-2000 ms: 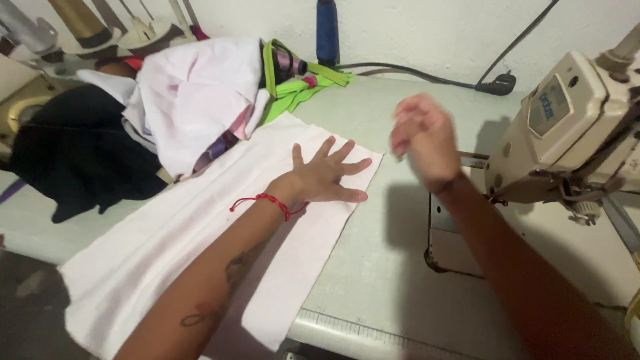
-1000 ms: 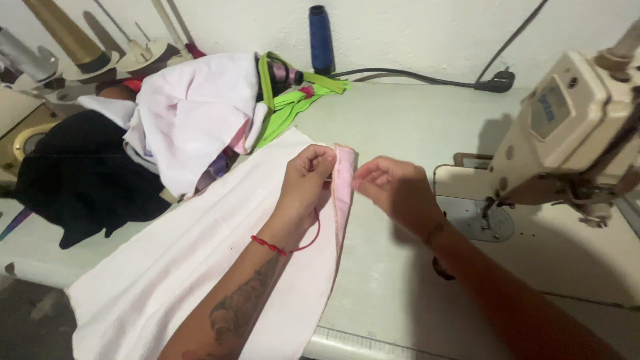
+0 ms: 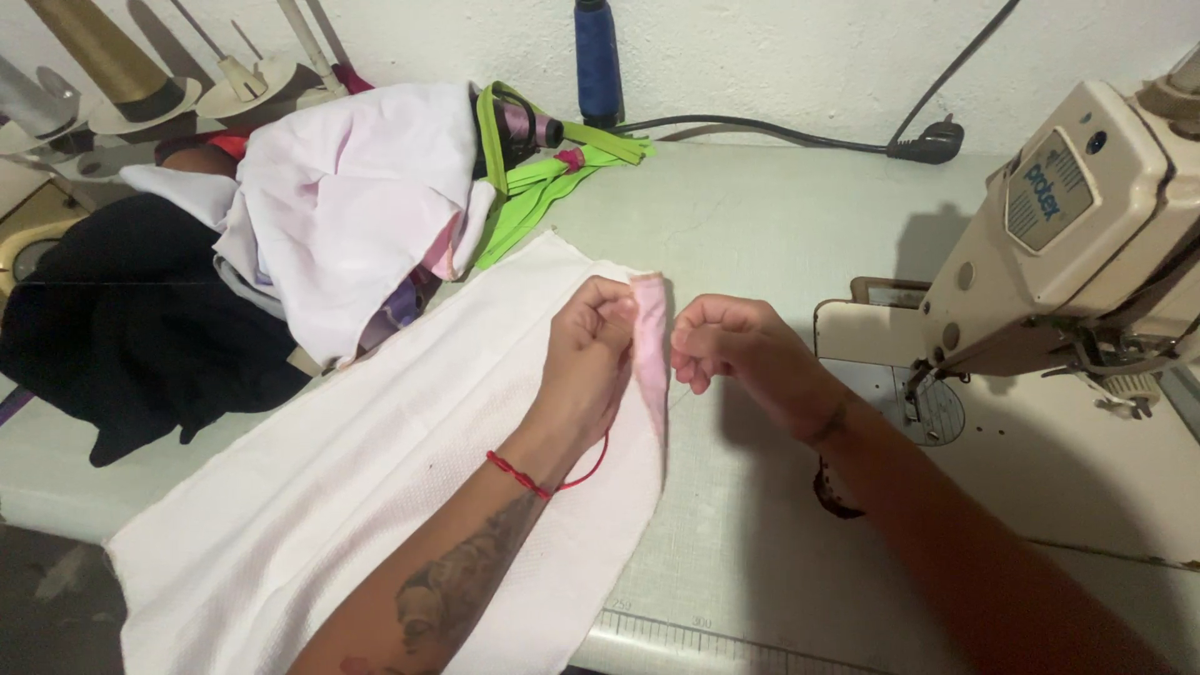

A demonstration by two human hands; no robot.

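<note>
A white fabric piece (image 3: 375, 450) lies across the sewing table, its right end turned over into a narrow pink strip (image 3: 650, 337). My left hand (image 3: 595, 347) pinches the fabric at the inner side of that fold, near its upper end. Just right of the fold, my right hand (image 3: 727, 342) is raised with curled fingers, thumb against fingertips; whether it pinches a thread or nothing cannot be told. The needle area of a sewing machine (image 3: 937, 403) is to the right of my right hand.
Bundled white-pink fabric (image 3: 356, 197), black fabric (image 3: 141, 328) and lime green strips (image 3: 534, 206) lie at the left and back. A blue thread cone (image 3: 598, 66) stands by the wall, near a black cable and plug (image 3: 928, 141). A ruler scale (image 3: 703, 637) runs along the front edge.
Two seconds ago my left hand lay spread on the flat fabric; now it pinches the folded right end. My right hand has moved left and down, beside the fold.
</note>
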